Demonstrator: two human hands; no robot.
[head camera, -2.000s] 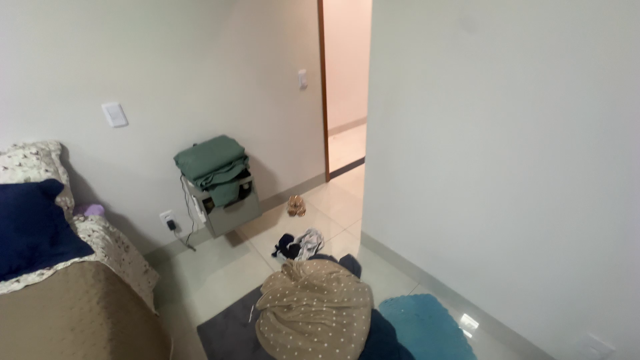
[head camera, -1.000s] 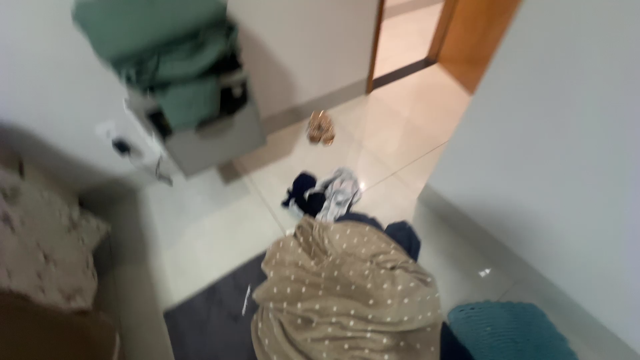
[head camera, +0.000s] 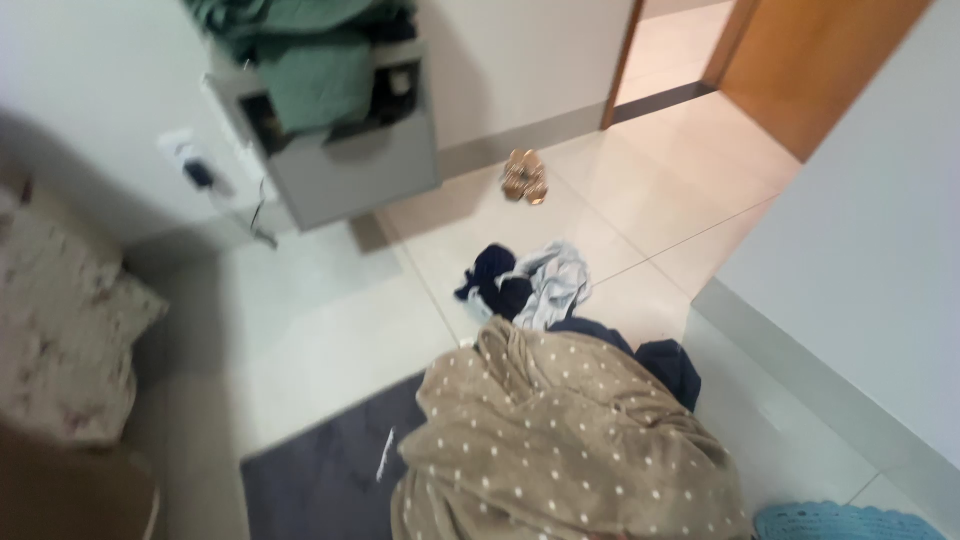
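Note:
A bunched brown blanket with white dots (head camera: 570, 442) fills the lower middle of the head view, above a dark grey mat (head camera: 322, 472). Neither of my hands can be made out; a tiny skin-toned patch shows at the bottom edge, too little to tell what it is. Dark navy fabric (head camera: 670, 371) shows past the blanket's far right side. Just beyond the blanket, a navy garment (head camera: 495, 281) and a light grey garment (head camera: 559, 281) lie crumpled together on the tiles.
A pair of tan sandals (head camera: 525, 177) stands near the wall. A grey wall-mounted nightstand (head camera: 360, 169) holds green fabric (head camera: 319, 82). A floral bedspread (head camera: 60, 322) hangs at left, a teal rug (head camera: 847, 523) lies at lower right, and a wooden door (head camera: 817, 67) stands beyond the doorway.
The view has tilted down and come closer to the floor clothes and nightstand. The dotted blanket stays bunched in front of me.

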